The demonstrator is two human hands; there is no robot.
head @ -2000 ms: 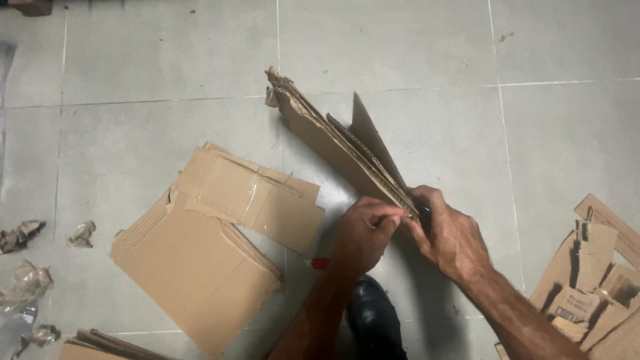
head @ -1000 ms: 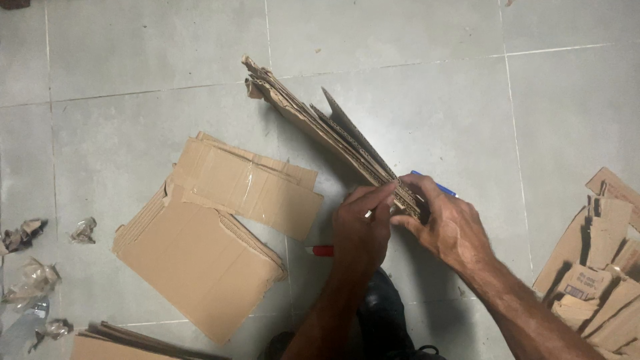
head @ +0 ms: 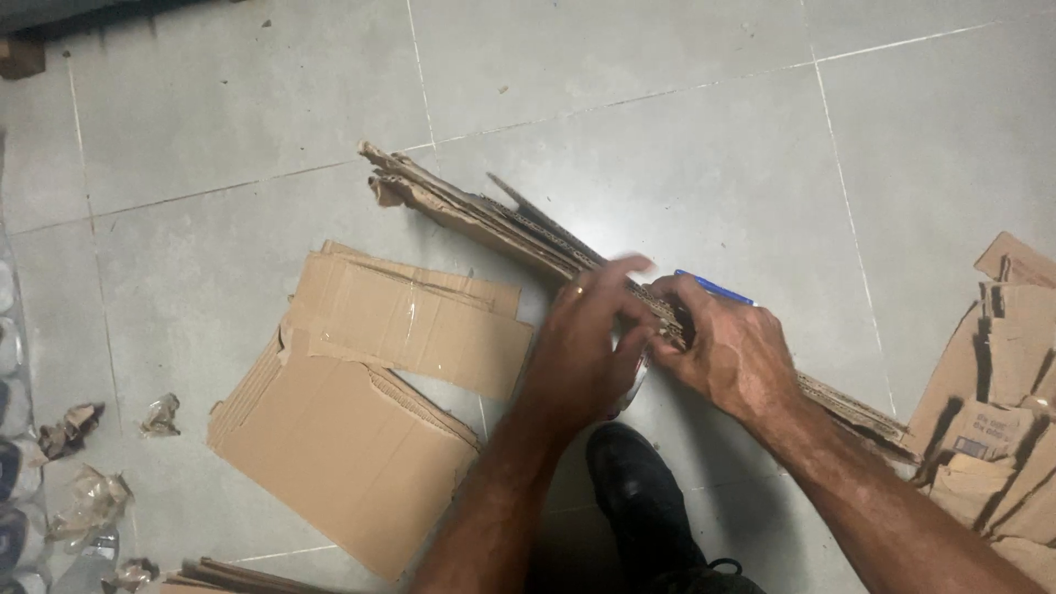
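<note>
A bundle of flattened corrugated cardboard sheets stands on edge, slanting from upper left down to my hands. My right hand grips its near end, fingers wrapped over the edges. My left hand, slightly blurred and wearing a ring, lies against the bundle's near side with its fingers spread; whether it pinches anything is unclear. A blue strip-like object shows behind my right hand. Partly hidden below my left hand is a round whitish and red object, possibly a tape roll.
Flattened cardboard lies left of my arms, with another folded piece over it. Torn cardboard is piled at right. Crumpled clear tape and wrapped bottles or cans lie at far left. My black shoe is below my hands.
My left hand's fingers have spread and lifted from their closer pinch at the bundle's end. My right hand keeps its grip there. The view has shifted somewhat.
</note>
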